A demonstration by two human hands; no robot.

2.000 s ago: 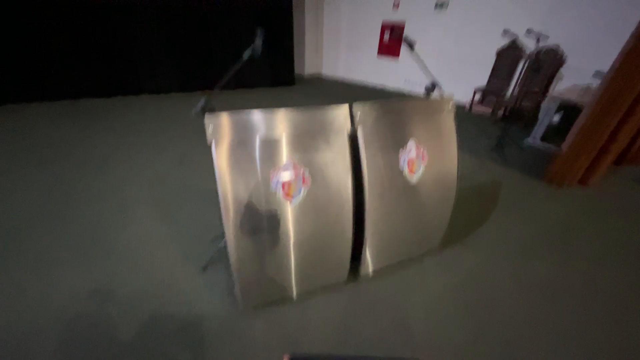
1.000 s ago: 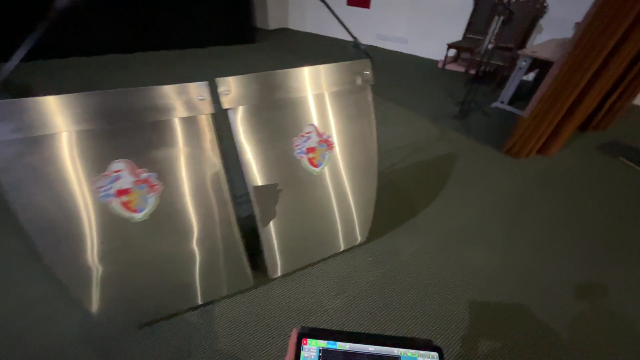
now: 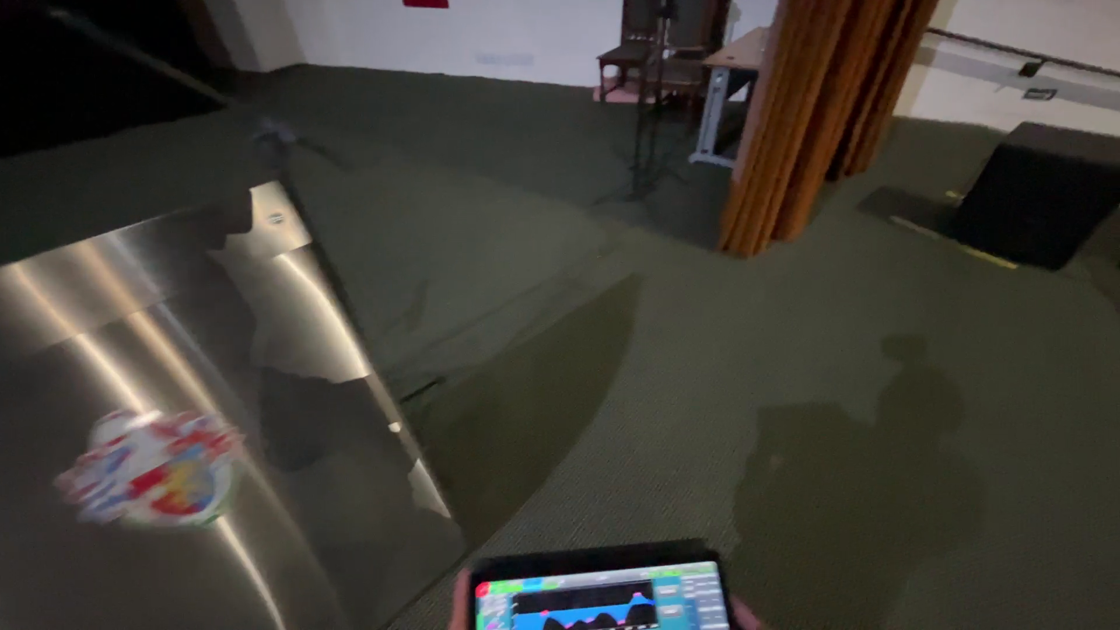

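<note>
A tablet (image 3: 604, 604) with a lit screen showing a graph is at the bottom centre, cut off by the frame's edge. My left hand (image 3: 460, 602) grips its left side, with only a sliver of fingers in view. At the right side, my right hand (image 3: 742, 614) holds the tablet too, mostly out of the frame. Left of the tablet stands a curved metal lectern panel (image 3: 332, 490) with a coloured crest (image 3: 157, 472) on its front. A microphone stand's thin arm (image 3: 149, 61) rises behind the panel, blurred.
Dark carpet covers the floor. An orange-brown curtain (image 3: 787, 131) hangs at the upper right, near a table (image 3: 739, 51) and wooden chairs (image 3: 626, 54). A thin black stand (image 3: 643, 131) is before them. A black box (image 3: 1037, 197), perhaps a speaker, sits at the far right beside yellow floor tape (image 3: 954, 243).
The view has moved closer to the panels and turned right. The tablet, at the bottom edge a second ago, now shows more fully. The black box and more of the curtain have come into sight.
</note>
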